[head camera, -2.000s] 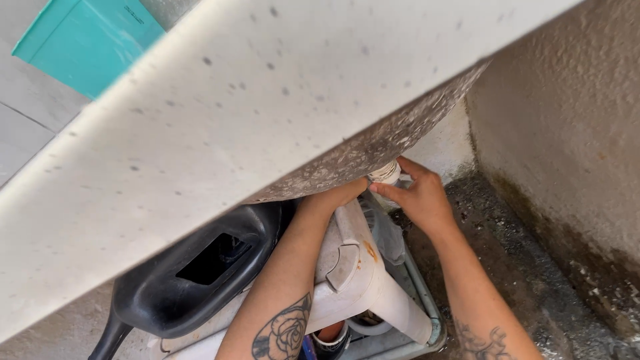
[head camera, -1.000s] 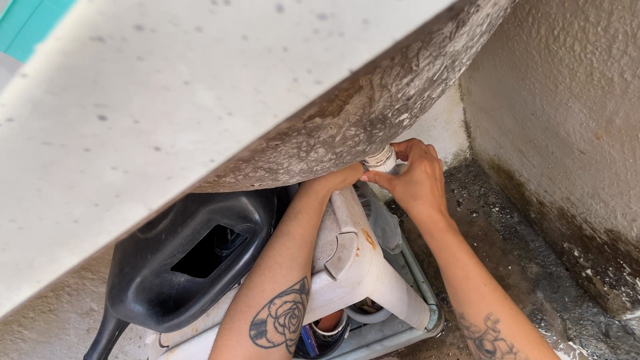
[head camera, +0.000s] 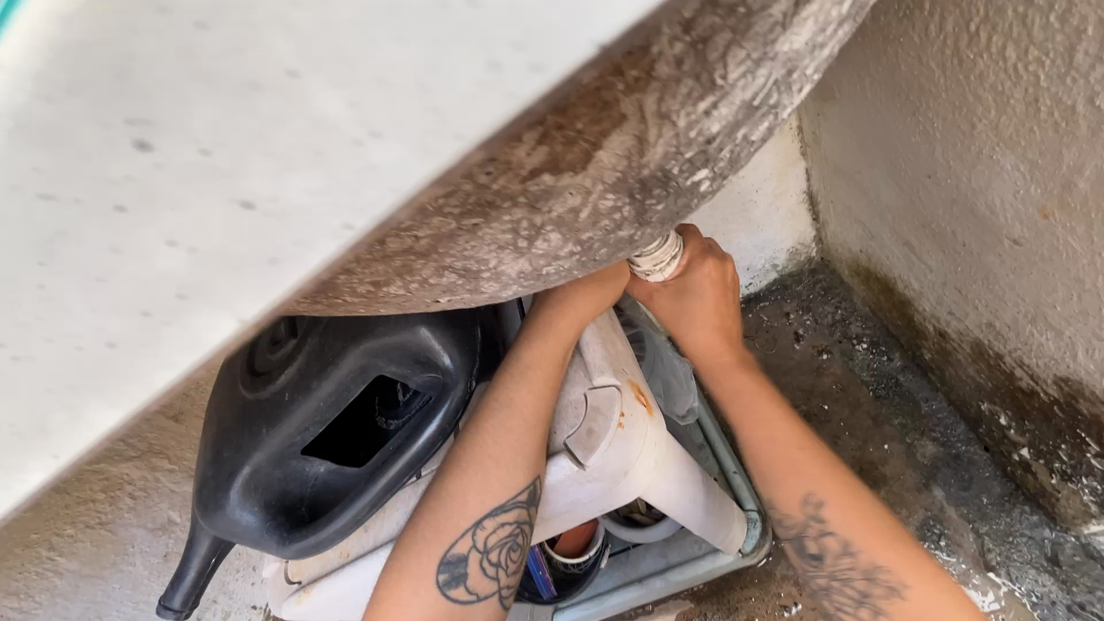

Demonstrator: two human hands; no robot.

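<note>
Under the rough underside of a sink basin (head camera: 552,198), a white ribbed plastic drain fitting (head camera: 657,256) shows between my hands. My right hand (head camera: 700,289) wraps around its right side, with the fingers curled behind it. My left hand (head camera: 604,285) reaches in from the left, close against the fitting; its fingers are hidden under the basin and behind the fitting, so its grip cannot be made out. The fitting's top meets the basin's underside.
The sink's pale speckled edge (head camera: 216,172) covers the upper left. Below are a black plastic watering can (head camera: 336,431) with a cut opening, a white plastic stool (head camera: 604,466), a greenish frame (head camera: 733,492) and a dark pot (head camera: 573,569). A rough wall (head camera: 966,172) rises on the right above wet floor.
My right hand has shifted around the fitting; its fingers, seen spread at the side earlier, now curl behind it. The left arm stays beneath the basin. The view has moved closer under the sink.
</note>
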